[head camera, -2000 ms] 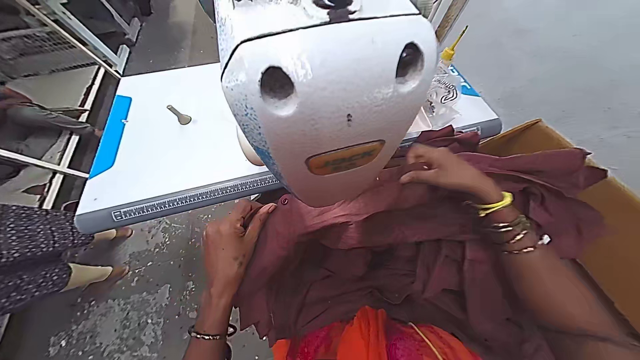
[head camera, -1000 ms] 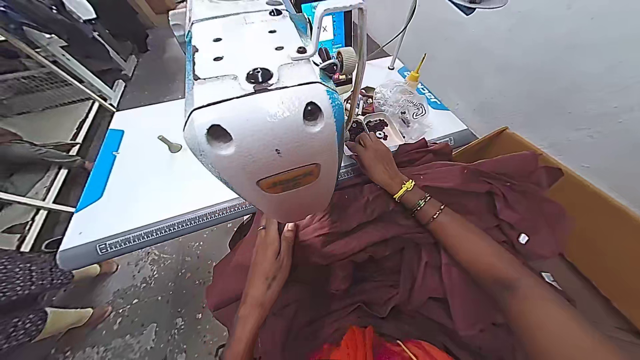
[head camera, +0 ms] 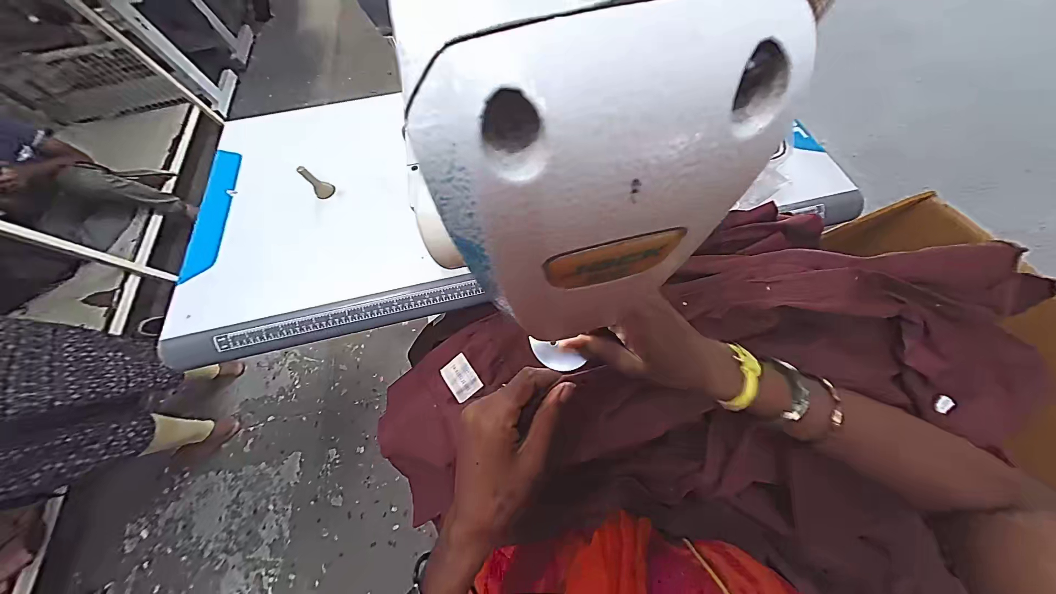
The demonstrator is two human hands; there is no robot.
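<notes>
A white sewing-type machine head [head camera: 610, 165] fills the upper middle and hides what lies under it. Below its nose shows a round, shiny metal part [head camera: 558, 355]. My right hand [head camera: 660, 342] is at this part, its fingertips partly hidden by the machine; whether they hold something cannot be made out. Maroon cloth [head camera: 866, 322] is spread under both hands and across my lap. On it, beside my left hand [head camera: 503, 445], lies a white label [head camera: 461, 378]. My left hand rests on the cloth just before the round part, thumb and forefinger close together; a pinch of cloth between them cannot be confirmed.
The white machine table [head camera: 330, 247] has a ruler strip along its front edge and a small pale tool [head camera: 316, 183] on top. A cardboard box [head camera: 916, 219] stands at the right under the cloth. One person in a patterned garment [head camera: 74, 404] stands at the left; another sits behind.
My right hand has moved from the small tray of parts beside the machine to under the machine head. The white label now shows on the cloth by my left hand. The view has shifted closer to the machine.
</notes>
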